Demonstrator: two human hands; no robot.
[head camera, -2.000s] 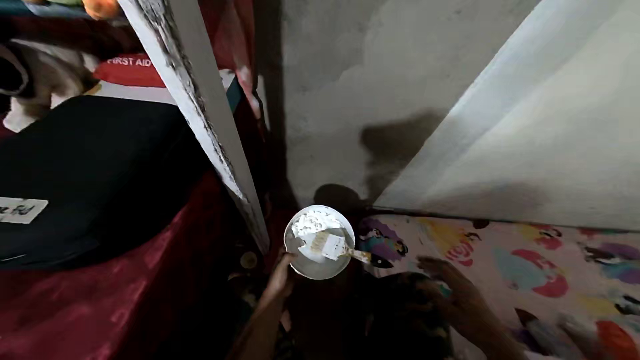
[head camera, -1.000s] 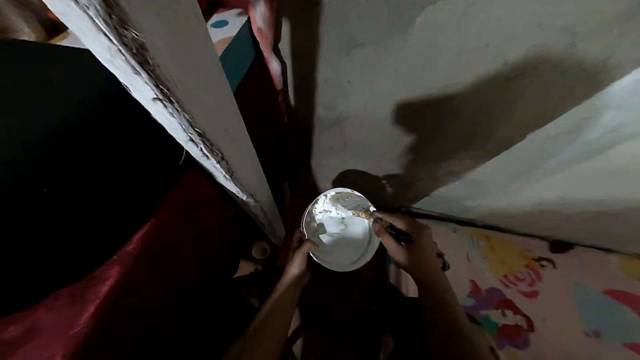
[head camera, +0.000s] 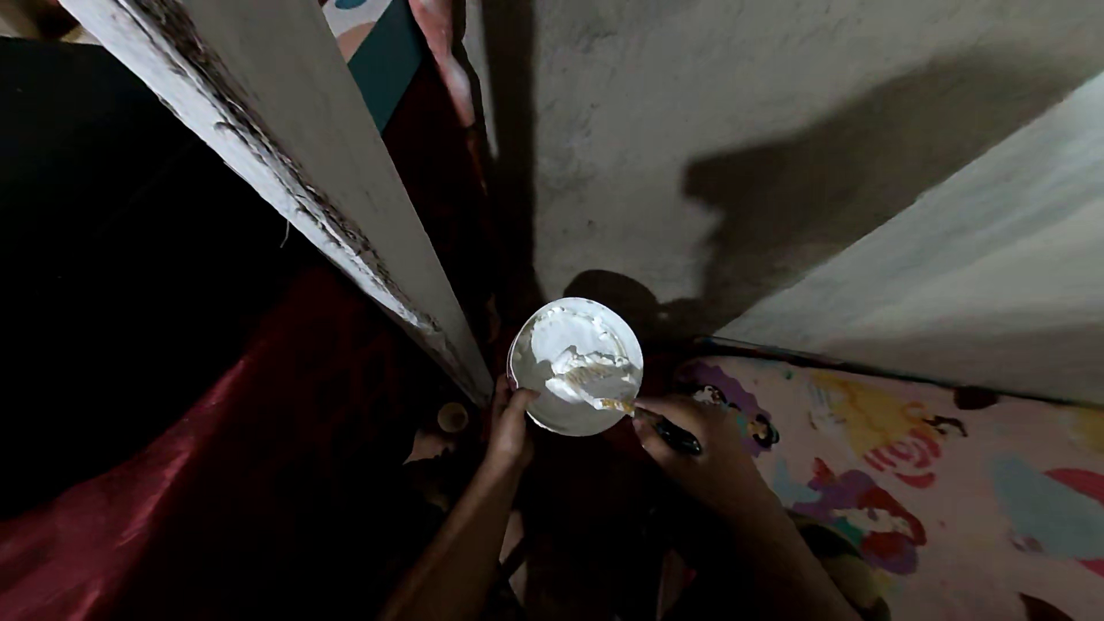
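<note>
A round white tub (head camera: 576, 366) with a pale paste inside is at the centre of the view. My left hand (head camera: 511, 423) grips its lower left rim, thumb over the edge. My right hand (head camera: 690, 440) is closed on the dark handle of a putty knife (head camera: 614, 404) at the tub's lower right. The knife's blade lies inside the tub, covered with thick white paste (head camera: 586, 371), so its outline is partly hidden. More paste is smeared along the inner wall.
A plastered grey wall (head camera: 604, 172) stands ahead, bearing shadows. A rough-edged white post (head camera: 362, 172) slants down on the left, beside dark red cloth (head camera: 164, 448) and a black object (head camera: 103, 190). Patterned pink fabric (head camera: 949, 483) spreads at the right. A small round thing (head camera: 453, 417) sits low.
Two seconds ago my right hand was away from the knife, which rested in the tub; it took the handle by one second ago. The blade now carries a thick mass of paste, lower in the tub.
</note>
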